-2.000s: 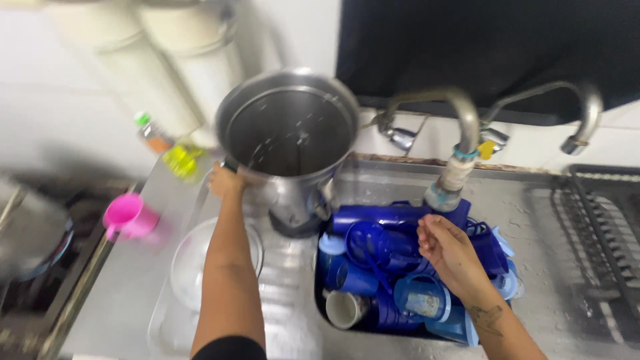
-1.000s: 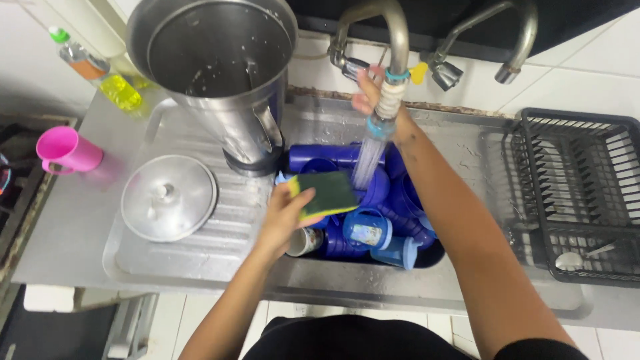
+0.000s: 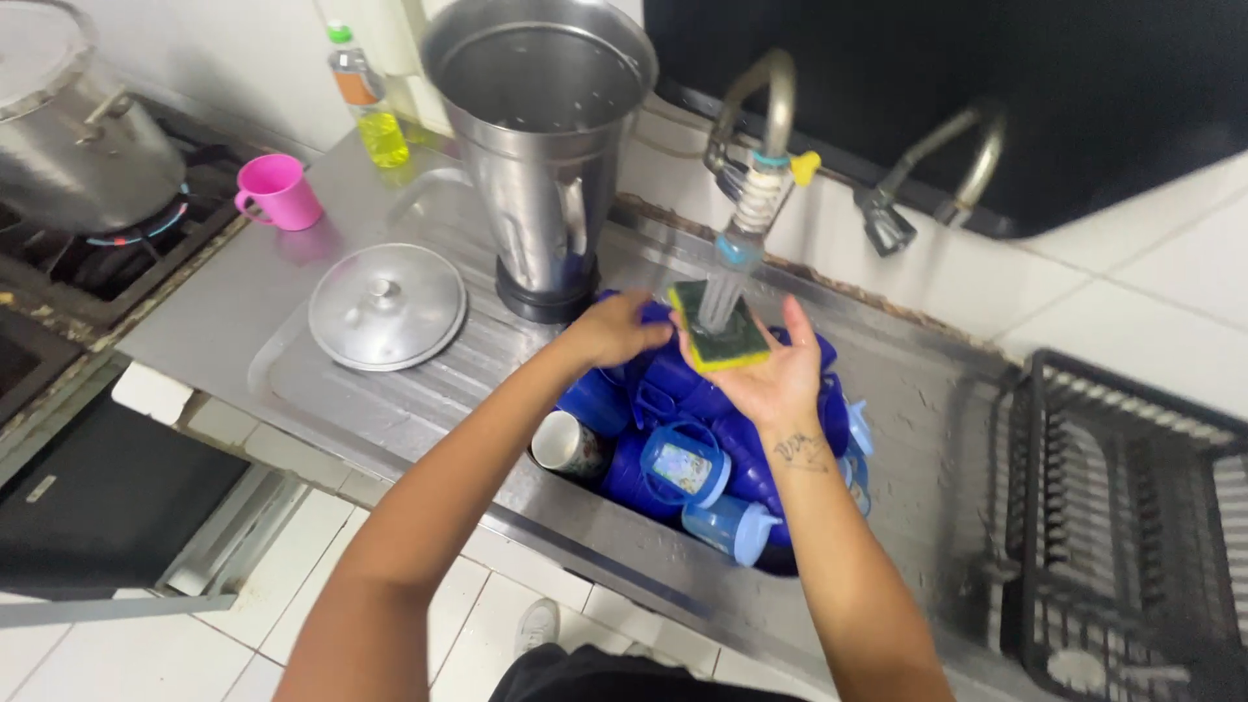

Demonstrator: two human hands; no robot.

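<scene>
A yellow and green sponge [image 3: 720,336] lies on the upturned palm of my right hand [image 3: 770,375], dark side up, under water running from the faucet [image 3: 756,210]. My left hand [image 3: 621,330] is just left of it, above the filled sink, with its fingers apart and no object visible in it. Blue plastic cups [image 3: 673,390], a light blue lidded cup [image 3: 731,526] and a white patterned cup [image 3: 564,444] crowd the basin below. Behind my left hand stands a tall steel blender jar [image 3: 546,146] on the drainboard.
An aluminum lid [image 3: 388,307] rests on the drainboard. Further left are a pink mug [image 3: 281,193], a dish soap bottle [image 3: 369,107] and a large pot [image 3: 78,127] over a lit burner. A black dish rack [image 3: 1121,507] stands right; a second faucet [image 3: 975,166] is behind.
The sponge has passed from my left hand to my right, which has come down from the faucet. Water was off two seconds ago, when my left hand was at the blender jar.
</scene>
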